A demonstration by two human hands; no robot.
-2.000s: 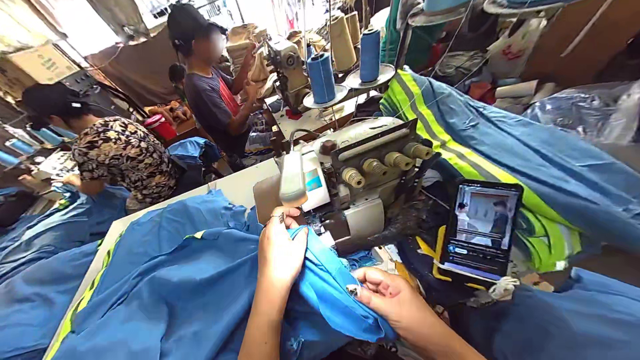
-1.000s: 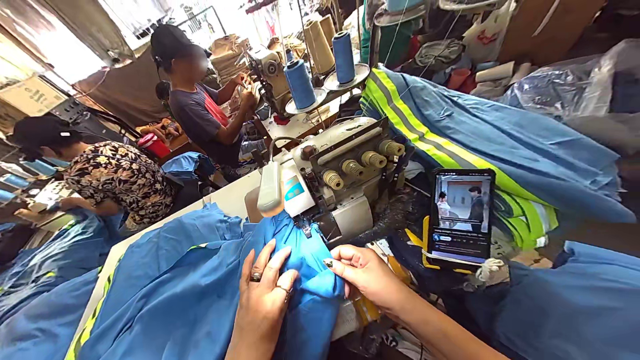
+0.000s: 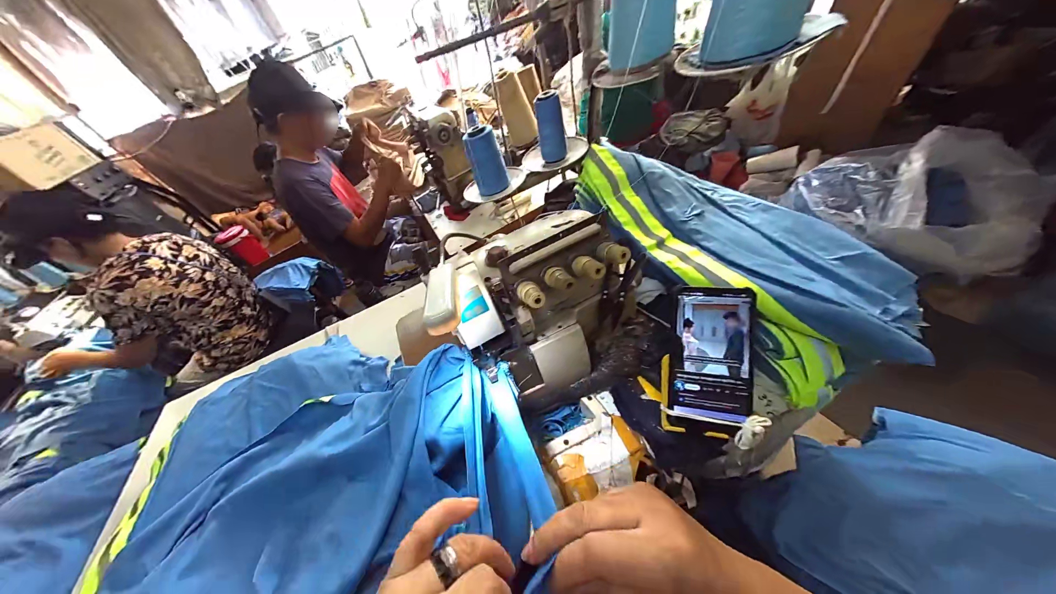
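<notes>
Blue fabric (image 3: 330, 462) spreads over the pale sewing table and runs up to the needle area of an overlock sewing machine (image 3: 561, 280). At the bottom centre my left hand (image 3: 454, 549), with a dark ring on one finger, holds the cloth near its edge. Just to its right, my right hand (image 3: 635, 540) pinches the same edge, fingertips close to the left hand's. A narrow folded strip of the fabric stretches from the machine down to both hands. The lower part of my left hand is cut off by the view.
A phone (image 3: 714, 355) showing a video stands right of the machine. Blue cloth with reflective yellow bands (image 3: 693, 256) lies behind it. Blue thread cones (image 3: 487, 161) stand on the thread stand. Two people work at the left; a plastic bag (image 3: 932, 198) lies at the right.
Both hands have moved down along the fabric, away from the machine. The left hand, flat on the cloth one second ago, now grips near the edge.
</notes>
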